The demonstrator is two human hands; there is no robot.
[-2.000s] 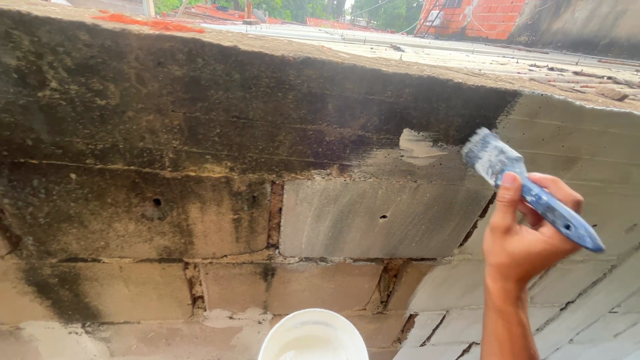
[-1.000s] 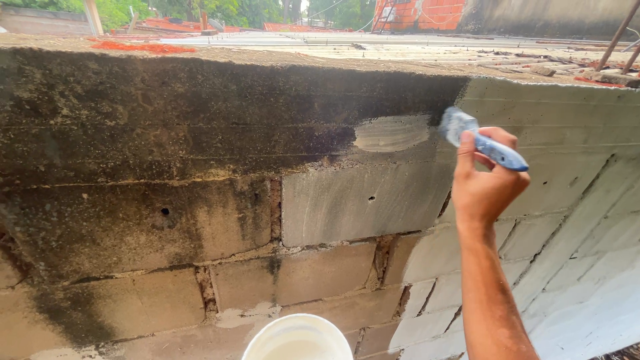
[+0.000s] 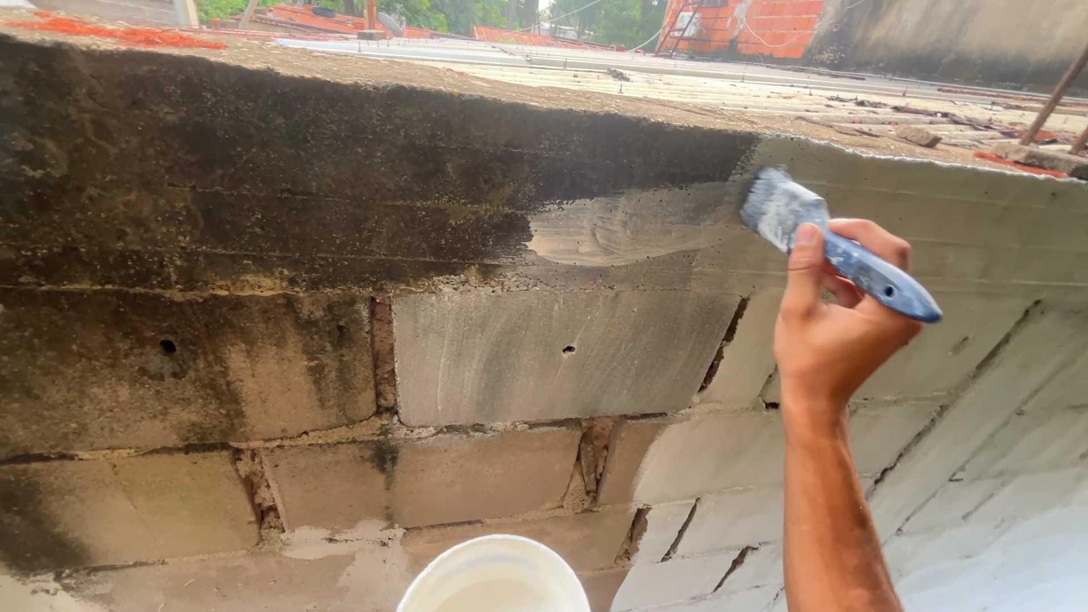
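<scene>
My right hand (image 3: 841, 310) grips a blue-handled paintbrush (image 3: 867, 272) at the right of the view. Its whitened bristles touch the concrete beam (image 3: 340, 170) where dark, stained surface meets a pale coated part. A light, wet-looking smear (image 3: 620, 225) lies on the beam just left of the bristles. Below it is a greyish, streaked block (image 3: 552, 357) with a small hole. At the bottom centre stands a white bucket (image 3: 495, 578) with pale liquid inside, cut off by the frame edge; what supports it is hidden. My left hand is out of view.
Bare, stained blocks (image 3: 127, 501) with rough open joints fill the left. White-coated blocks (image 3: 977, 476) run along the right. Above the beam lies a corrugated roof (image 3: 544, 72) with debris, stones and thin rods (image 3: 1054, 98) at the right. An orange brick wall (image 3: 773, 25) is behind.
The pale smear on the beam has grown, reaching further right toward the brush. My right hand keeps hold of the brush, which has stayed near the coating's edge.
</scene>
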